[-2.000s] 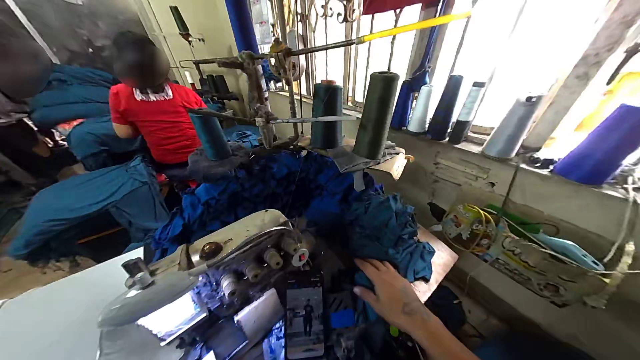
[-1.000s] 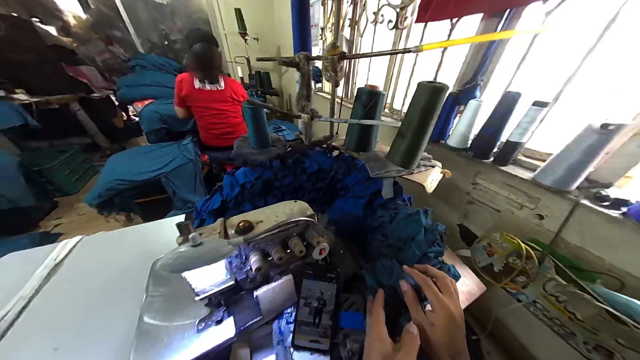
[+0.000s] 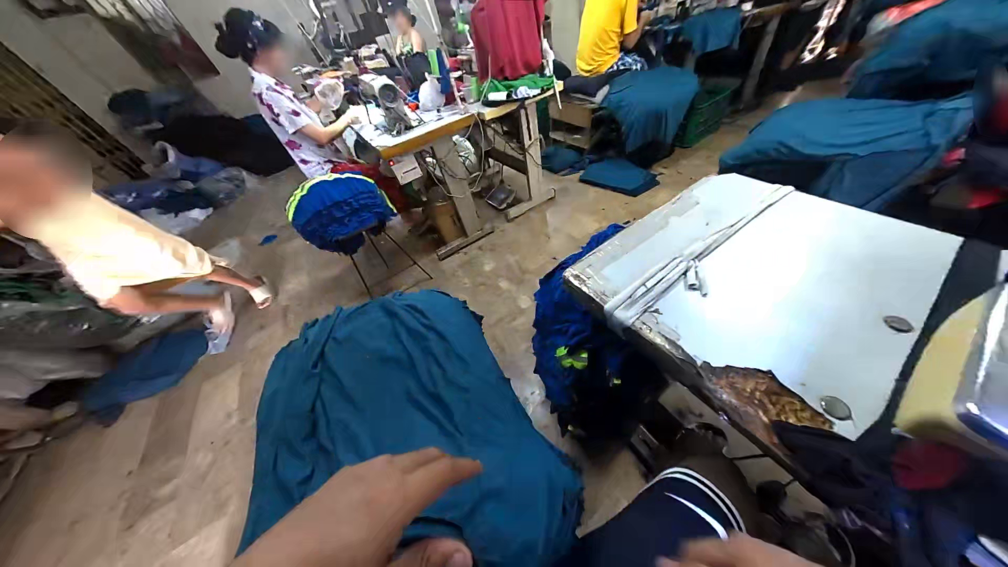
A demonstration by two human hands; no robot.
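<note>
My left hand (image 3: 378,504) is over the near end of a tall pile of teal fabric pieces (image 3: 394,386), with fingers stretched out and thumb apart; nothing shows in its grip. Whether it touches the cloth is unclear. At the bottom edge, blurred and partly cut off, my right hand (image 3: 732,551) is in front of my dark shorts with white stripes (image 3: 669,512). What its fingers do cannot be told. The white sewing table (image 3: 787,291), its corner chipped, stands to the right, and part of a sewing machine (image 3: 953,354) shows at the right edge.
Blue fabric (image 3: 567,315) hangs bunched beside the table's left edge. A stool with blue cloth (image 3: 339,209) stands further off. Co-workers sit at another sewing table (image 3: 441,130) and beyond; a person (image 3: 134,244) is at the left. Teal piles (image 3: 850,142) lie behind the white table.
The view has swung far to the left, away from the thread cones and window. My left hand is now over the teal pile; a second ago both hands were by teal cloth at the machine.
</note>
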